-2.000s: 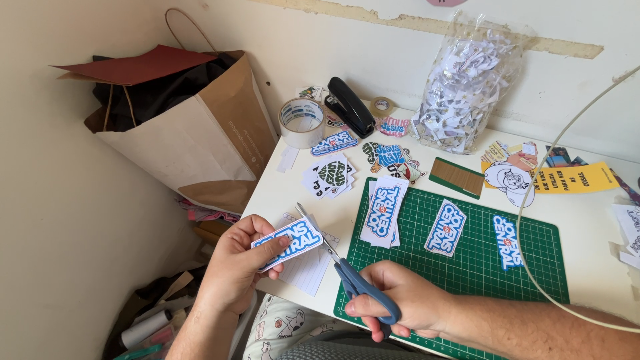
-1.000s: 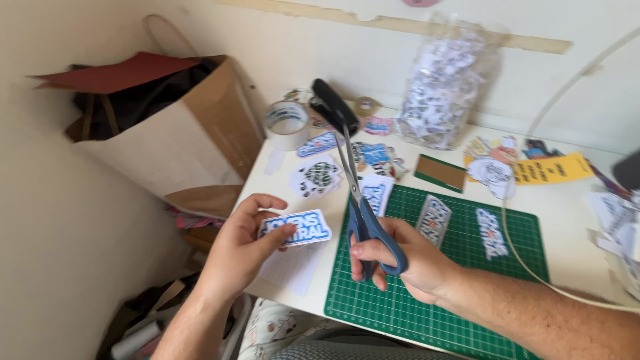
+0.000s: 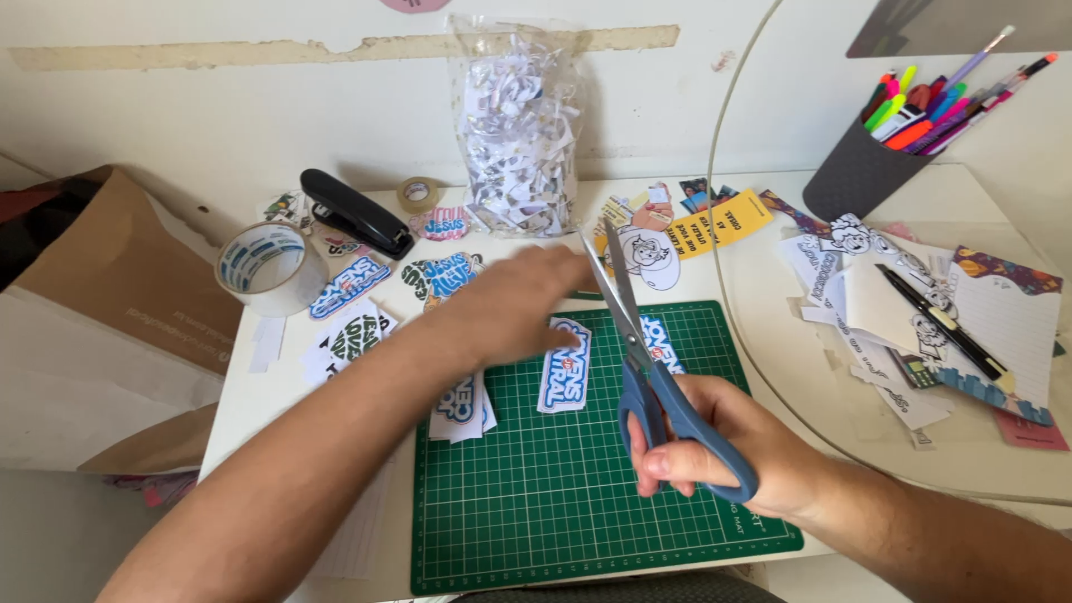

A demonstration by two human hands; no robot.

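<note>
My right hand (image 3: 699,452) grips a pair of blue-handled scissors (image 3: 641,360) above the green cutting mat (image 3: 536,519), blades pointing up. My left hand (image 3: 528,293), blurred, reaches over the far edge of the mat with its fingers spread; whether anything is under it cannot be seen. Just below its fingers a printed paper sticker (image 3: 565,368) lies on the mat. Another sticker (image 3: 662,345) is partly behind the scissors. A small stack of stickers (image 3: 461,410) rests on the mat's left part, partly covered by my left forearm.
Behind stands a clear plastic bag of paper scraps (image 3: 523,138). A tape roll (image 3: 272,266), a black stapler (image 3: 356,213) and cut stickers (image 3: 347,339) are at the left. On the right are a pen cup (image 3: 867,167), a cable (image 3: 712,167) and loose papers (image 3: 879,310). A paper bag (image 3: 126,293) stands at far left.
My left hand has let go of the sticker it held and moved right, across the mat. My right hand still holds the scissors. The view has turned right.
</note>
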